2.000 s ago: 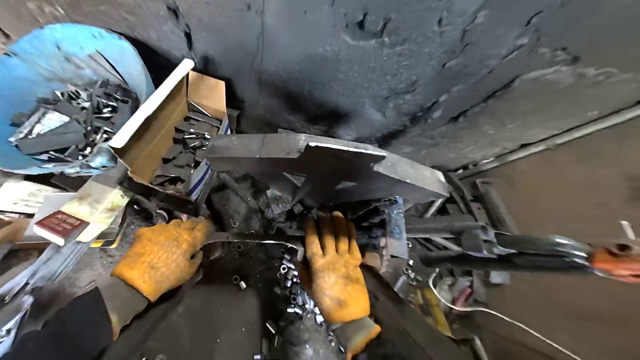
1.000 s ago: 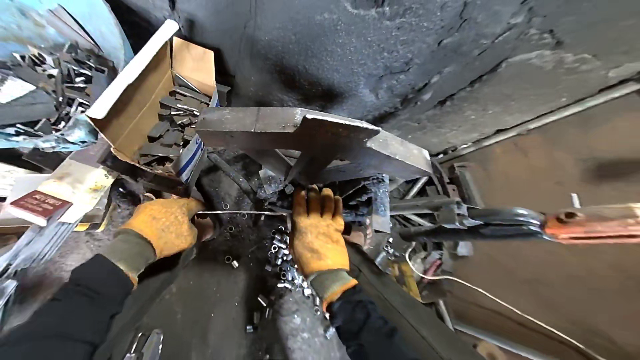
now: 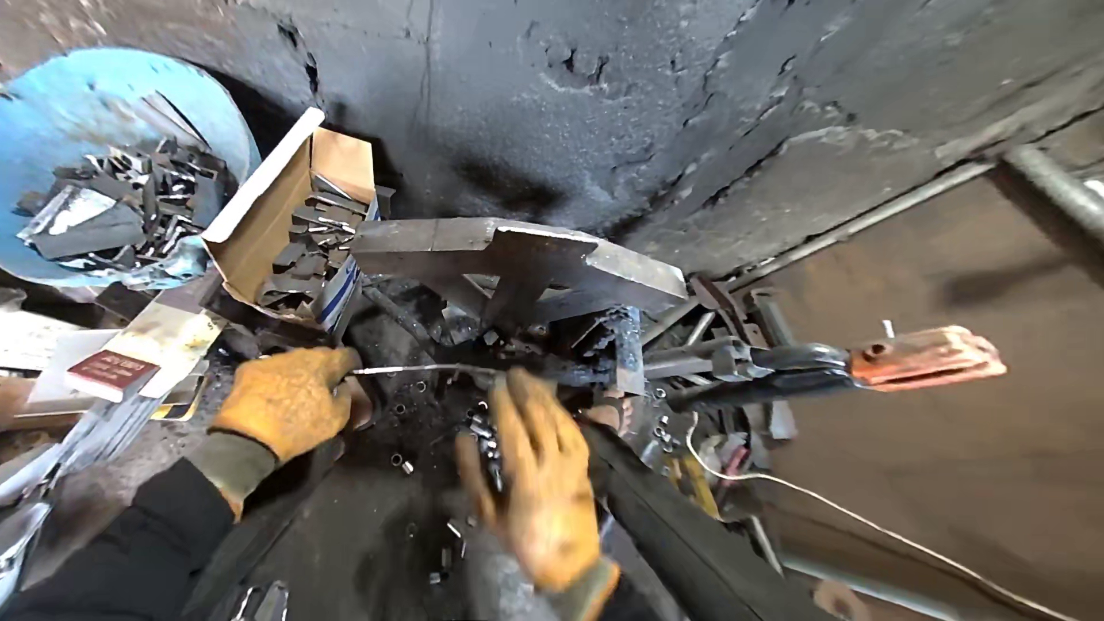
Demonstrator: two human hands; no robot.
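Observation:
My left hand (image 3: 289, 401), in an orange work glove, is closed on one end of a thin metal rod (image 3: 423, 368) at the left of centre. The rod runs rightward to near the fingertips of my right hand (image 3: 539, 474), also gloved and somewhat blurred. That hand is over small cut metal tube pieces (image 3: 483, 431), fingers extended; whether it touches the rod or any piece, I cannot tell. More short tube pieces lie scattered on the dark surface below. Behind the hands stands a thick angular steel plate (image 3: 517, 250).
A blue tub (image 3: 129, 73) of metal scraps and a cardboard box (image 3: 259, 233) of metal pieces stand at the left. Against the dark wall runs a pipe. A lever with a worn orange handle (image 3: 927, 358) juts right, above a white cord (image 3: 828, 500).
My right hand has moved from the rod's right end down toward the tube pieces, its fingers now more spread. My left hand still holds the rod.

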